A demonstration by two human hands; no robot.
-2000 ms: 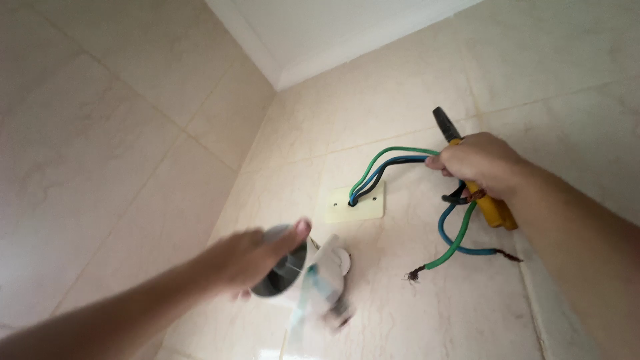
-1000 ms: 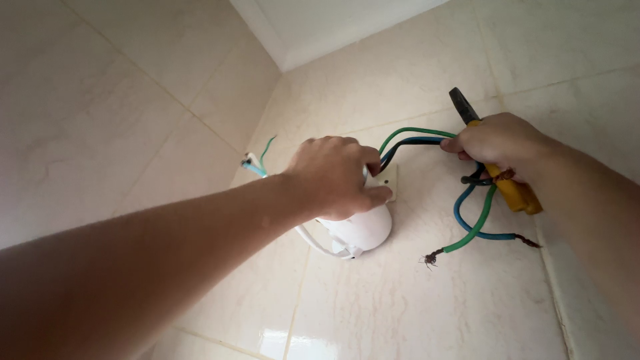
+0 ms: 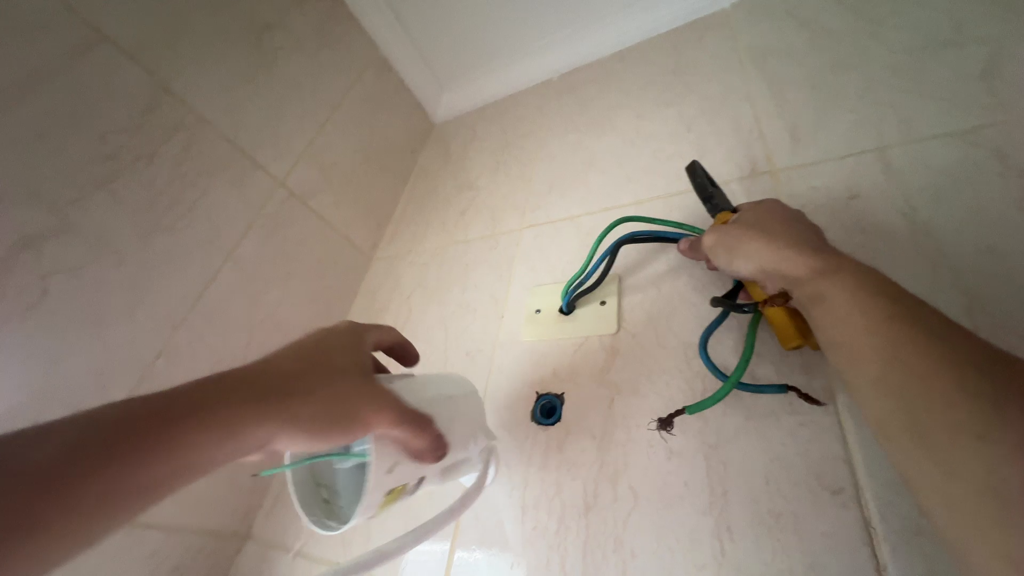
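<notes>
My left hand (image 3: 352, 400) grips a white plastic cylindrical housing (image 3: 440, 416), its open end facing down and left. A thin green wire (image 3: 316, 460) pokes out at that end, and a pale hose (image 3: 424, 532) hangs from the other. In my right hand (image 3: 768, 244) are yellow-handled pliers (image 3: 708, 190) together with green, blue and black wires (image 3: 640, 232). These wires come out of a hole in a cream cover plate (image 3: 588, 316) on the wall. Below my right hand, the green and blue wires end in frayed bare copper (image 3: 666, 424); the black one is curled by the handles.
A blue-lined pipe opening (image 3: 547, 409) sits in the tiled wall below the cover plate. Another tiled wall (image 3: 160, 240) meets it in a corner at the left, under a white ceiling (image 3: 544, 40).
My left hand has moved down and left with the white housing, away from the cover plate. The pipe opening now shows. My right hand still holds the pliers and wires.
</notes>
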